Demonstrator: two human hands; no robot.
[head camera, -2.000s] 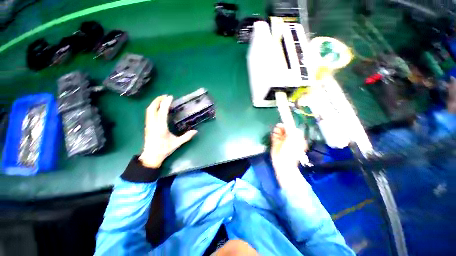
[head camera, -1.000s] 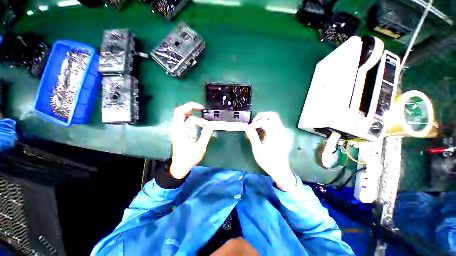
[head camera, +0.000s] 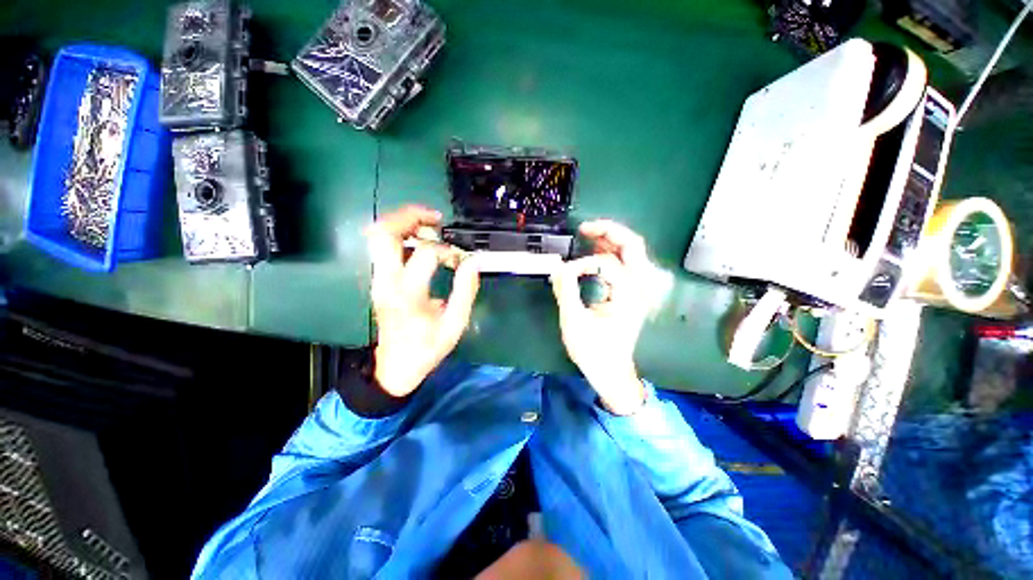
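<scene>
An open black camera housing (head camera: 512, 187) lies on the green bench in front of me, its far half showing small bright dots and coloured wires. A white tape strip (head camera: 515, 263) is stretched level along the near edge of the housing. My left hand (head camera: 419, 300) holds its left end between thumb and fingers. My right hand (head camera: 606, 306) holds its right end the same way. Whether the strip touches the housing I cannot tell.
A blue bin (head camera: 96, 159) of silvery metal parts stands at the left. Camera units (head camera: 218, 195) lie beside it, one (head camera: 368, 57) farther back. A white tape dispenser (head camera: 782, 170), a large tape roll (head camera: 972, 255) and a power strip (head camera: 833, 385) are at the right.
Two seconds ago my right hand was at the dispenser's tape and the housing stood closed by my left hand. The housing is now open, with the strip between both hands. The view has shifted.
</scene>
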